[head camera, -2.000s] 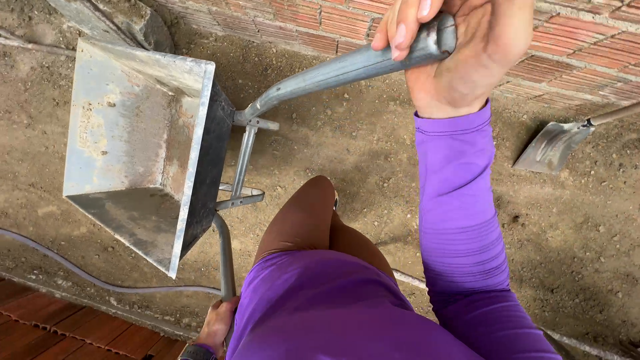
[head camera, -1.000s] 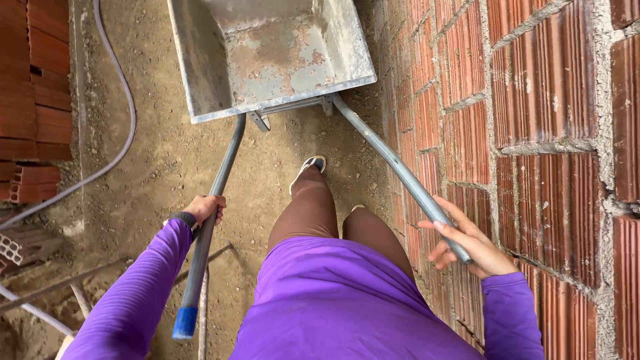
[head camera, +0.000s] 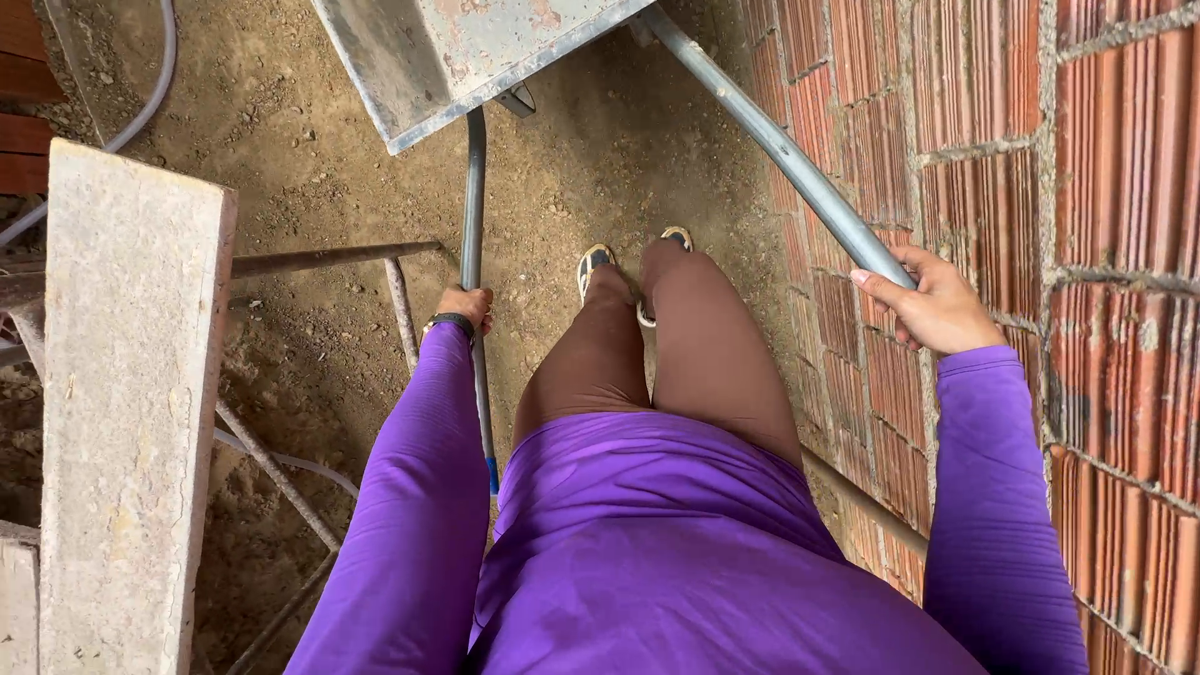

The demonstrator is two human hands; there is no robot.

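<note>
A metal wheelbarrow tray [head camera: 506, 47], scuffed and with nothing seen inside, is cut off by the top edge of the view. Two grey tubular handles run from it toward me. Around the left handle [head camera: 475, 197] my left hand [head camera: 466, 307] is closed, and that handle's blue end shows lower down, beside my hip. My right hand [head camera: 928, 300] holds the end of the right handle [head camera: 787, 155], thumb on top and fingers beneath, close to the brick wall. The wheel of the wheelbarrow is out of view.
A ribbed clay brick wall [head camera: 984, 197] rises close along my right. At left stand a whitish plank [head camera: 131, 403] and metal scaffold-like bars [head camera: 328, 260]. A pale hose [head camera: 159, 84] lies on the dirt floor [head camera: 309, 169]. A long pole [head camera: 867, 502] is behind my right hip.
The view has turned strongly. My right hand, loose with fingers spread around the handle's end a second ago, is now closed on it. The plank and more bars have come into view at left.
</note>
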